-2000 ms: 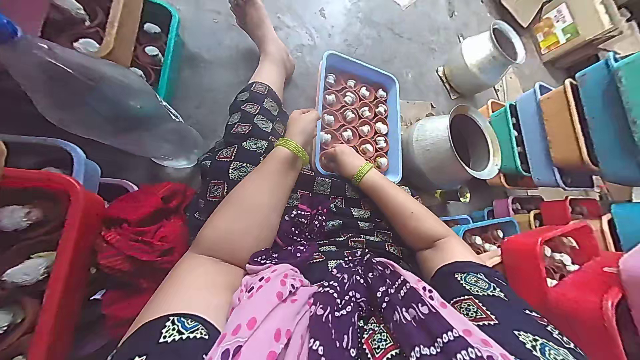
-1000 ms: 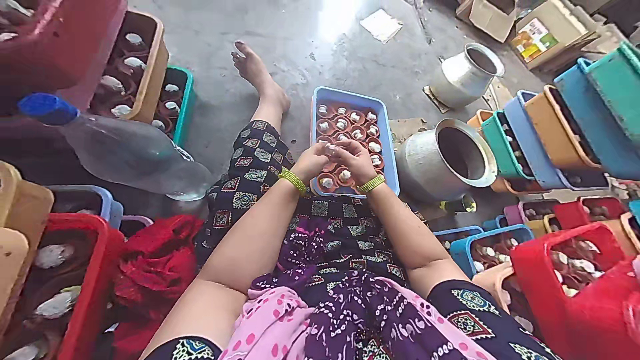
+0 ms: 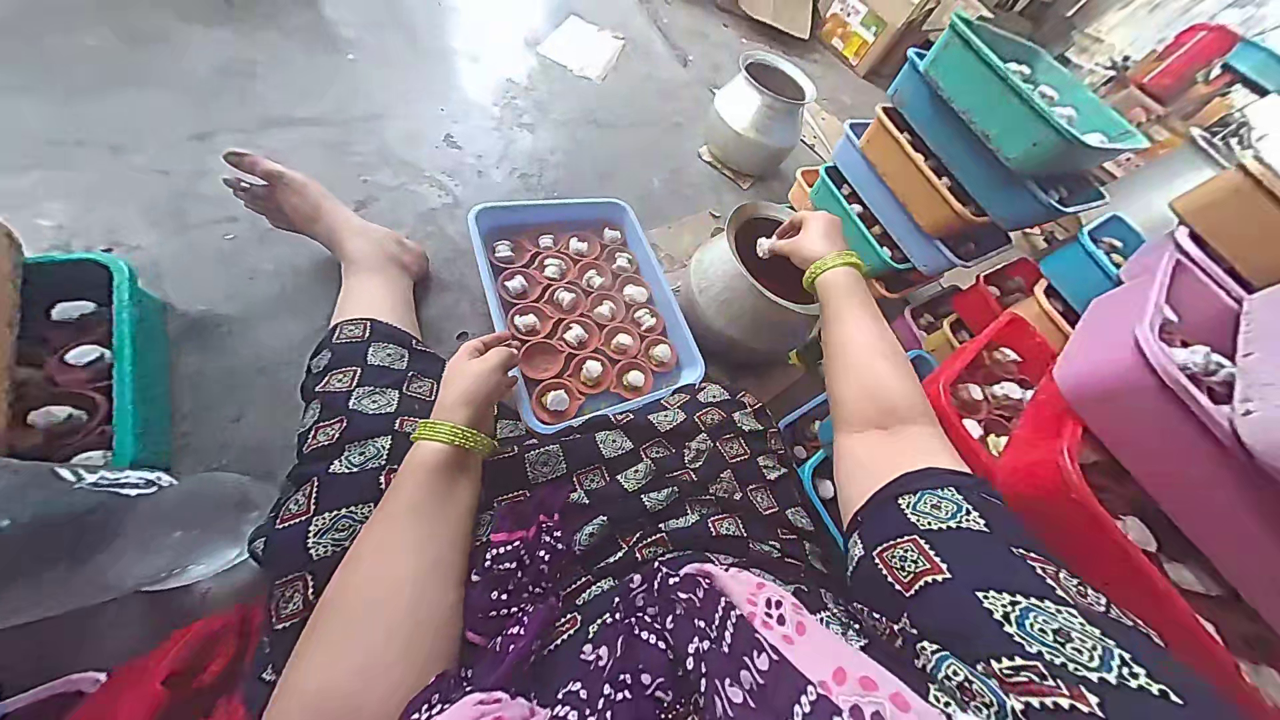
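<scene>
A blue plastic tray lies on the floor by my lap, holding rows of small clay cups, most with a white cotton piece in them. One clay cup near the left side has no white piece. My left hand rests at the tray's left edge beside that cup, its fingers partly curled and nothing visible in them. My right hand pinches a white cotton piece over the mouth of a metal pot, whose inside looks dark.
Another metal pot stands behind the first. Stacked coloured bins with similar cups fill the right side, with a red bin near my leg. On the left are a green bin, a clear plastic bottle and red cloth.
My hands were together over the tray one second ago. My right hand has moved right to the pot, and my left to the tray's left edge. The view has shifted to the right.
</scene>
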